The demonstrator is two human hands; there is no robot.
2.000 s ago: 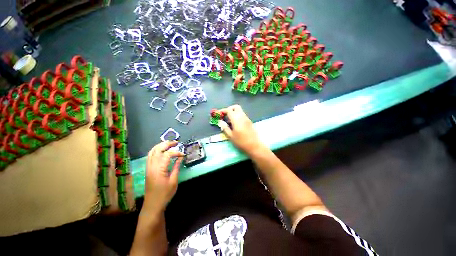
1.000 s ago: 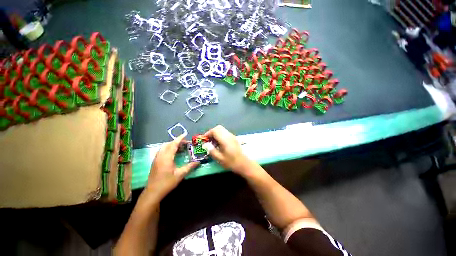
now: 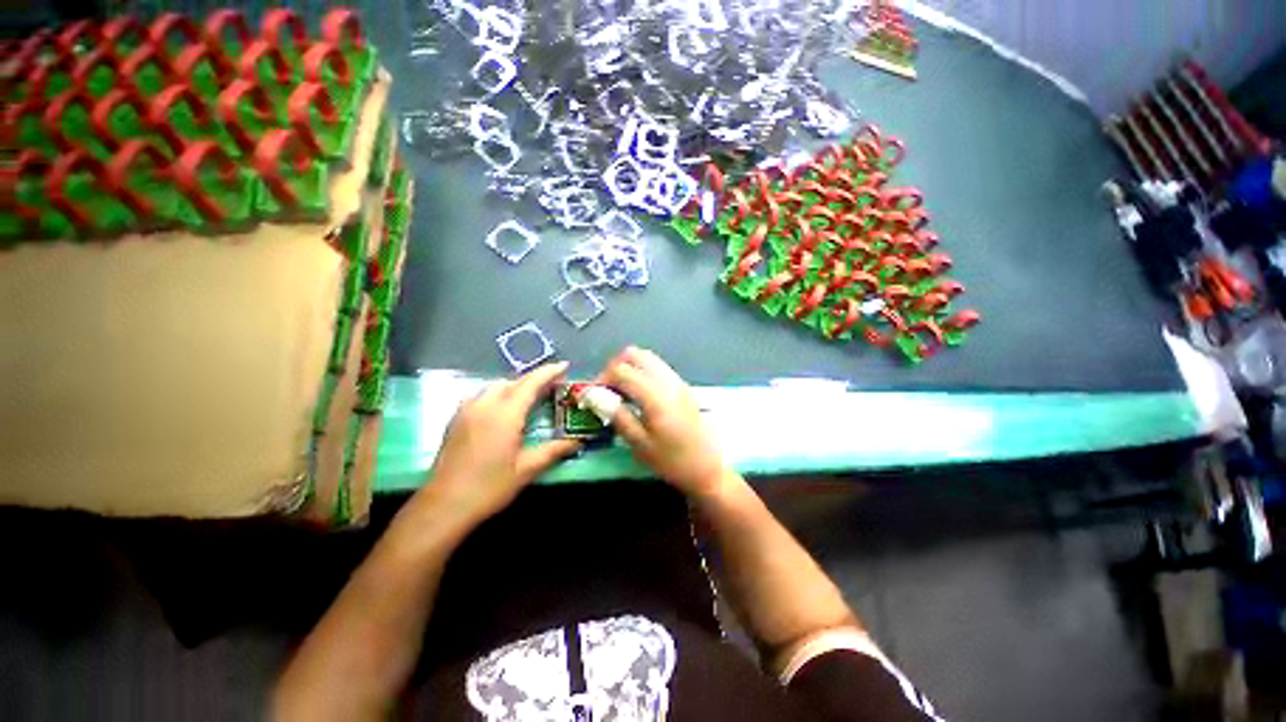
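Note:
A green circuit board with a red loop (image 3: 578, 415) sits at the dark jig on the bench edge, between my hands. The jig is mostly hidden by the board and fingers. My left hand (image 3: 487, 440) has its thumb and a finger at the left and near sides of the board and jig. My right hand (image 3: 663, 423) is on the board's right side, fingers on the board and loop, with a pale covering on a fingertip. The metal frame around the board is too small to make out. A loose metal frame (image 3: 526, 346) lies just beyond my left hand.
A silver frame pile (image 3: 663, 85) lies mid-bench, with a cluster of green boards with red loops (image 3: 846, 247) to its right. A cardboard stack (image 3: 155, 374) at left bears rows of finished pieces. A rack and tools stand at far right.
My right hand has brought a board from beyond the bench edge to the jig. Both hands now close around it, and the board sits lower in the jig. The view has shifted.

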